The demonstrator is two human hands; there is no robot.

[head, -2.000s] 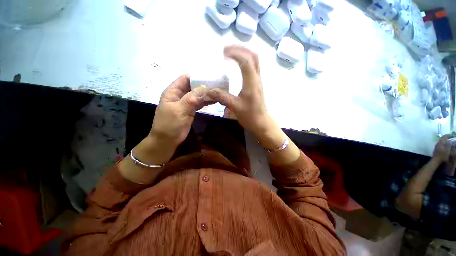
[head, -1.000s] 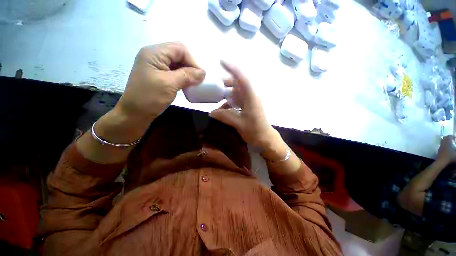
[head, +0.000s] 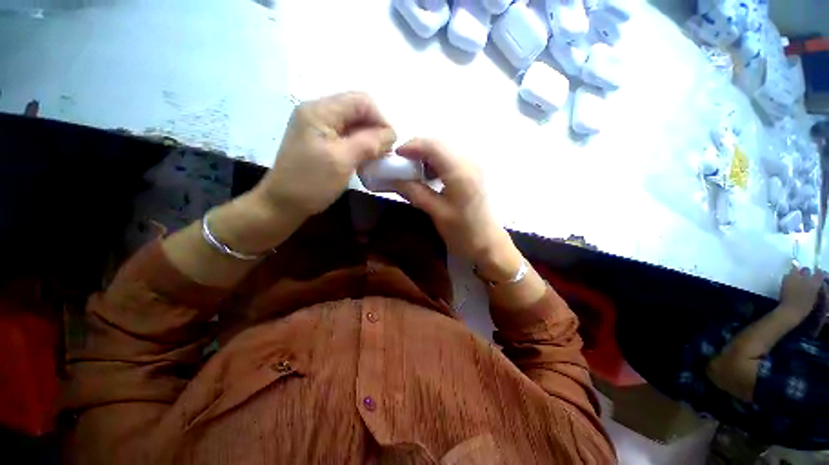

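A white rounded case (head: 391, 173) is held above the bench's front edge. My right hand (head: 454, 192) grips its right end between thumb and fingers. My left hand (head: 329, 150) is at its upper left, with thumb and forefinger pinched together at the case's edge. Whether a thin film is between these fingertips cannot be told. A loose pile of white cases (head: 520, 36) lies on the bench beyond my hands, cut off by the top edge of the picture.
The white bench (head: 218, 82) has a chipped dark front edge. Clear bags of white pieces (head: 793, 186) and a yellow tag (head: 739, 167) lie at the right. Another person's arm (head: 754, 341) is at the lower right. A red stool (head: 595, 331) stands below the bench.
My left hand rose from the case's left side to a pinch above it, then moved right. My right fingers were spread and have closed on the case. The view has shifted slightly.
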